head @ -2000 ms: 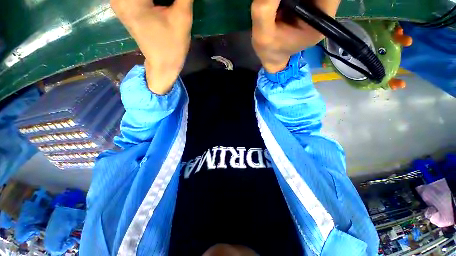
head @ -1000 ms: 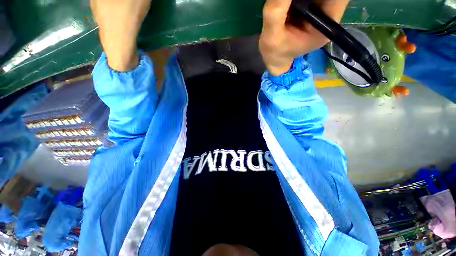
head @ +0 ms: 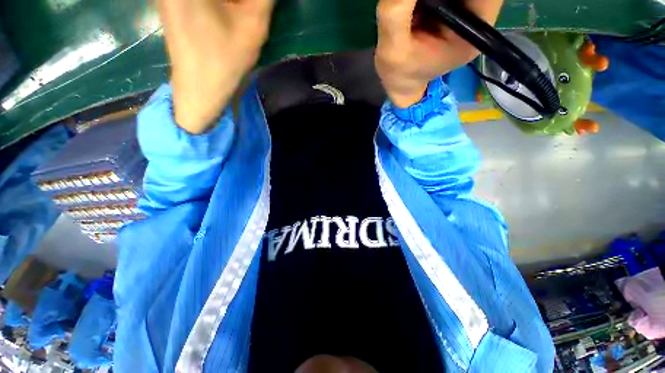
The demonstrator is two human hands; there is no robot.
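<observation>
My right hand [head: 430, 51] is closed around the black handle of a soldering iron [head: 474, 33] at the top edge, over the bench. The iron's thick ribbed black sleeve slopes down to the right, and its tip is out of the picture. My left hand [head: 213, 51] is over the green bench [head: 321, 29] at the top left, a little blurred. Its fingers are cut off by the top edge, so I cannot see whether it holds anything. The work between the hands is out of view.
A green frog-like fan [head: 576, 84] with orange knobs is beyond the bench edge at right, behind the iron's sleeve. Stacked trays [head: 95, 164] of parts stand below the bench at left. Blue-clad people [head: 55, 313] and a pink sleeve [head: 645, 295] show at the lower sides.
My left hand moved left, then back towards the middle, and now reaches in over the bench. My right hand has barely moved and keeps hold of the iron.
</observation>
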